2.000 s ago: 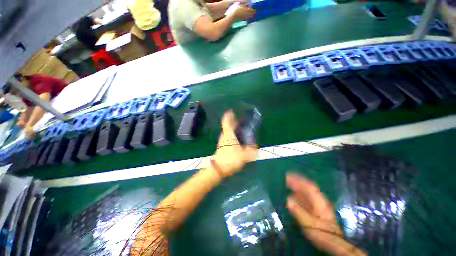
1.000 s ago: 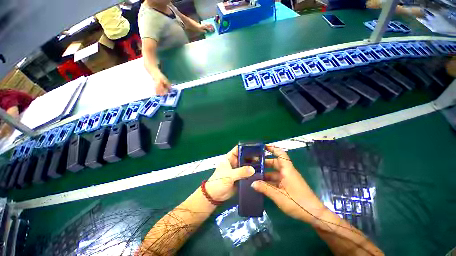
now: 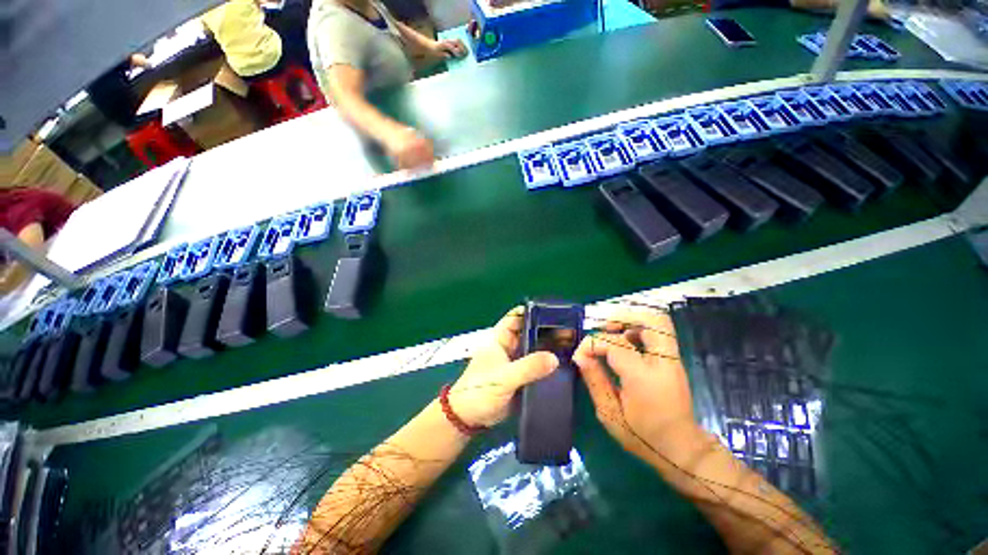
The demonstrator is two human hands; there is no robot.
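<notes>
A dark housing (image 3: 547, 407) stands upright in front of me, its recessed window at the top end. My left hand (image 3: 501, 374) grips it from the left, thumb across its front below the window. My right hand (image 3: 639, 374) is at its right edge beside the window, thumb and forefinger pinched together. Whether a small piece is between those fingertips cannot be told. A glossy film sheet (image 3: 528, 488) lies just below the housing, partly hidden by it.
Dark grid sheets lie at right (image 3: 764, 407) and glossy sheets at lower left (image 3: 217, 504). Beyond a pale strip (image 3: 423, 356) stand housings at left (image 3: 284, 295) and right (image 3: 641, 220), with blue frames (image 3: 607, 155) behind. A person's hand (image 3: 412, 150) is over the far bench edge.
Since one second ago, my right hand has shifted from holding the housing's side to a pinch beside the window. The person opposite has drawn a hand back from the blue frames.
</notes>
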